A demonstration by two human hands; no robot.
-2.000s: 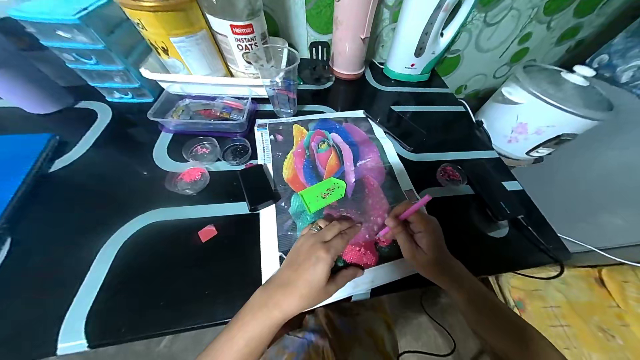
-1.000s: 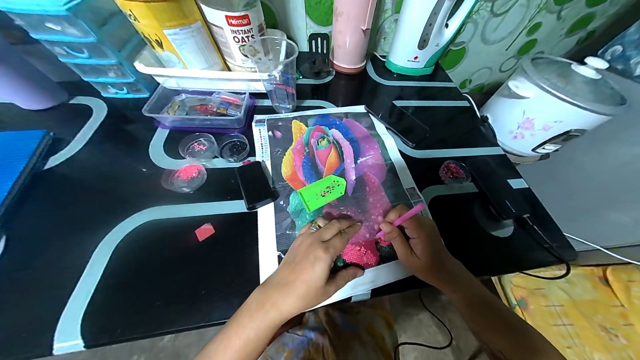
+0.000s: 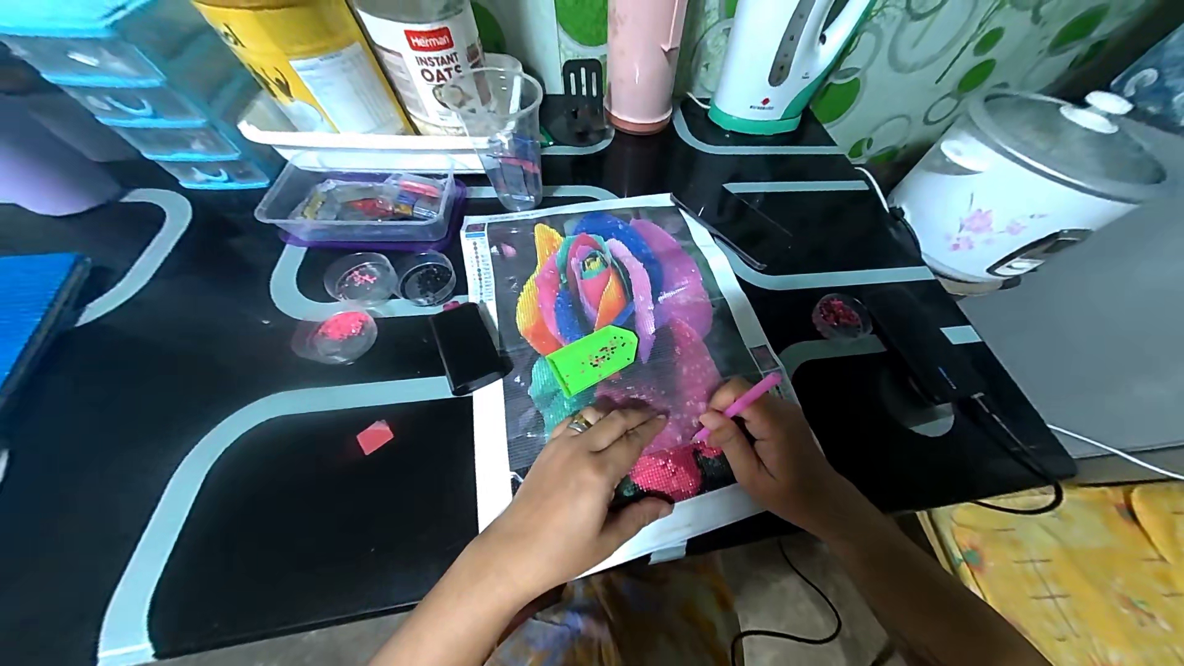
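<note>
A diamond painting canvas with a multicoloured rose lies on the black table. My left hand, a ring on one finger, rests palm down on its lower part and holds nothing. Pinched in the fingers of my right hand is a pink drill pen, its tip at the canvas just above the pink beaded patch. On the canvas above my left hand lies a green bead tray with scattered small beads. A pink wax square lies on the table to the left.
Small round dishes with beads stand left of the canvas, another right. A black object overlaps the left edge. Behind are a plastic box, a clear cup, a kettle and a rice cooker. A cabled black device lies right.
The pink pen and my right hand have shifted slightly over the lower right of the canvas. My left hand stays on the canvas.
</note>
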